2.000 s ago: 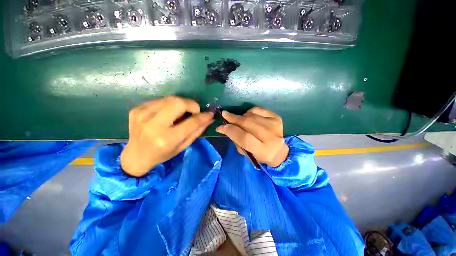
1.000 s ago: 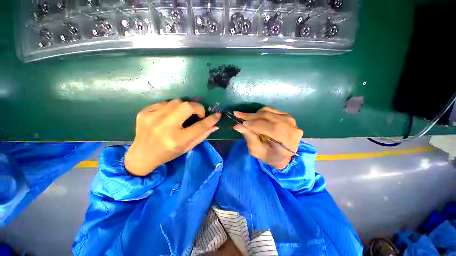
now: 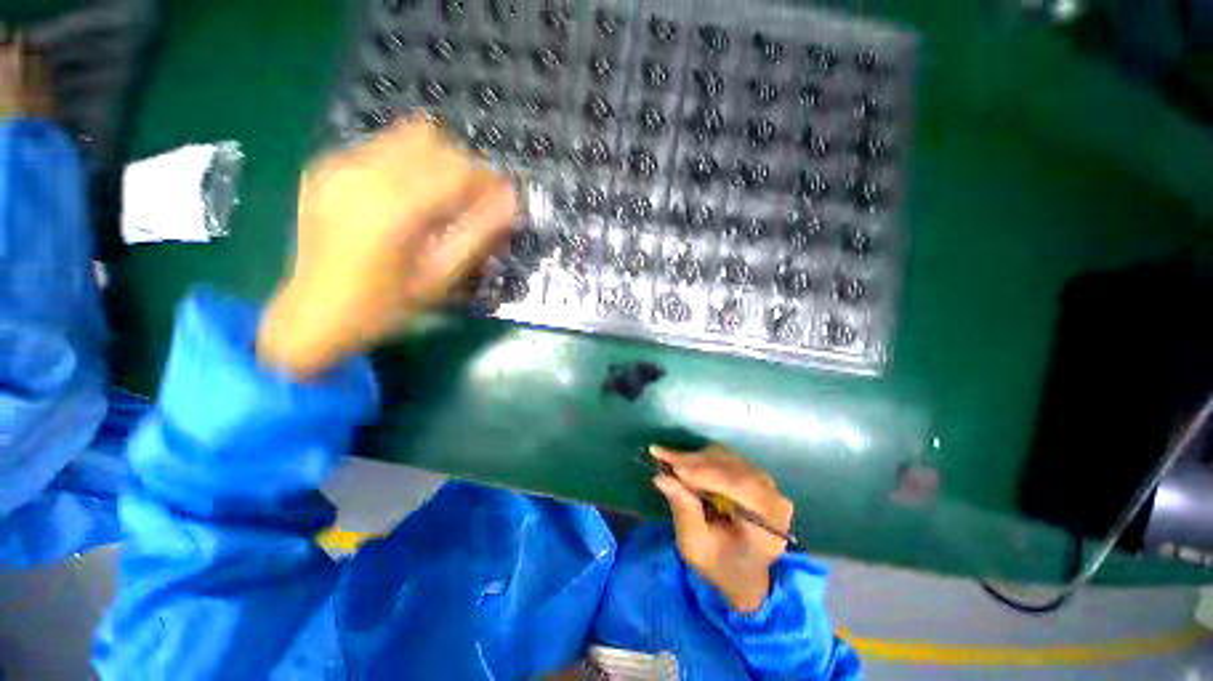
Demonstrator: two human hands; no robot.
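A clear blister tray (image 3: 765, 200) lies on the green mat, with rows of pockets holding small dark shiny round components. My left hand (image 3: 393, 233) is blurred over the tray's left part, fingers curled together; whether it holds a component cannot be seen. My right hand (image 3: 725, 512) is near the bench's front edge, shut on a thin dark pointed tool (image 3: 721, 503) with a yellow-gold section, its tip pointing up and left. A pile of tiny black parts (image 3: 633, 379) lies on the mat between the tray and my right hand.
A white crumpled packet (image 3: 180, 194) lies at the left. A grey-brown patch (image 3: 915, 482) is on the mat at right, beside a black box-like block (image 3: 1117, 399) with a silver cylinder and cable. Another person's blue sleeve (image 3: 47, 319) and hand are at far left.
The view has shifted, showing more of the tray. My left hand has moved from beside the tool tip up and left over the tray. My right hand still holds the tool near the front edge.
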